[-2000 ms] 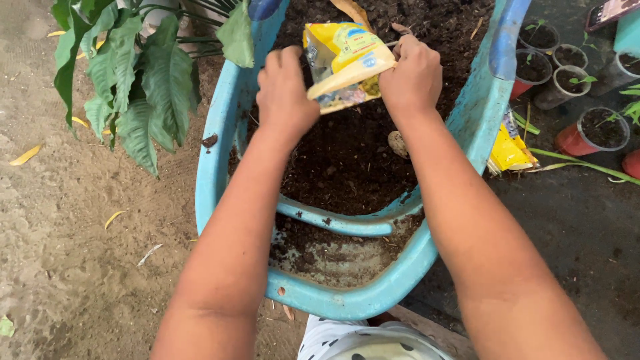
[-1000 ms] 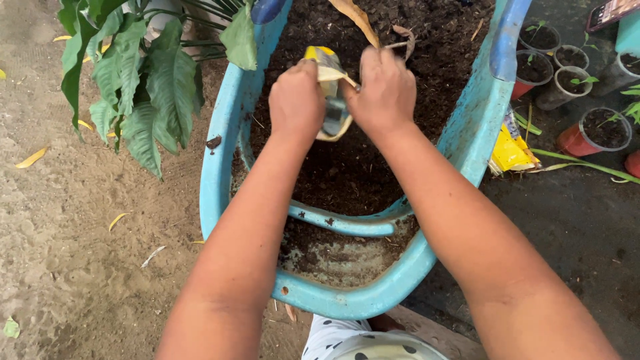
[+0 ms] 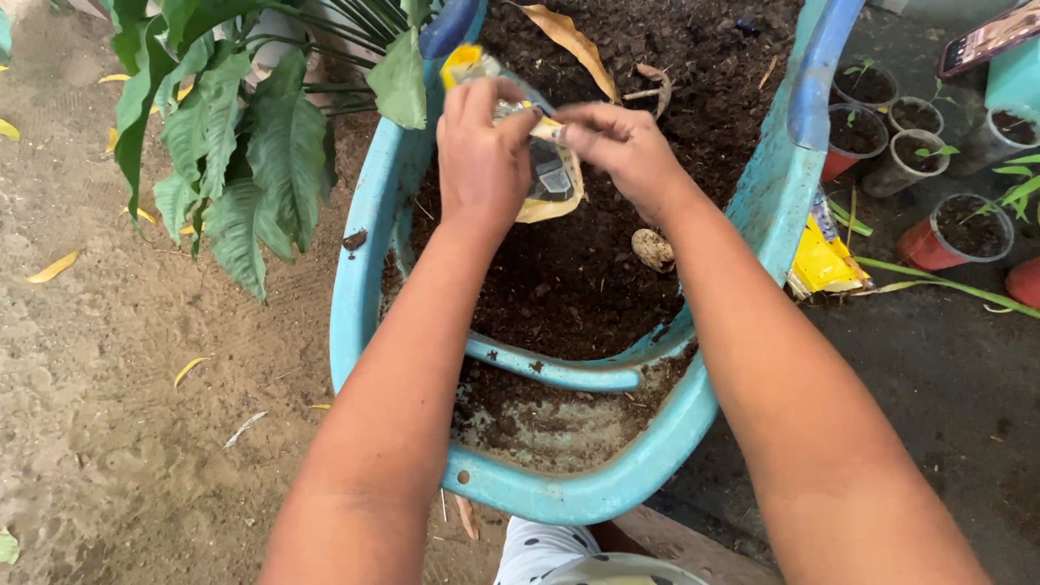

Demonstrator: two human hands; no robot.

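Over the soil point(image 3: 569, 301) in a blue plastic tub point(image 3: 569, 496), my left hand point(image 3: 487, 154) grips a yellow plastic packet point(image 3: 551, 210) by its upper edge. The packet's mouth gapes toward me and shows a dark, shiny inside with a pale patch. The fingertips of my right hand point(image 3: 621, 150) pinch the packet's rim on its right side. A pale, speckled lump, perhaps a stone point(image 3: 652, 249), lies on the soil below my right hand. A dry brown leaf point(image 3: 573, 49) rests on the soil beyond my hands.
Small plastic cups with seedlings point(image 3: 971, 231) stand right of the tub, near a crumpled yellow wrapper point(image 3: 825, 258) and a long green stalk point(image 3: 946, 280). A phone point(image 3: 991, 36) is at the upper right. A broad-leaved plant point(image 3: 236, 138) overhangs the tub's left side.
The packet, printed face showing two seconds ago, now has its mouth turned toward me. Both hands have stayed on it, shifting their grip on the rim.
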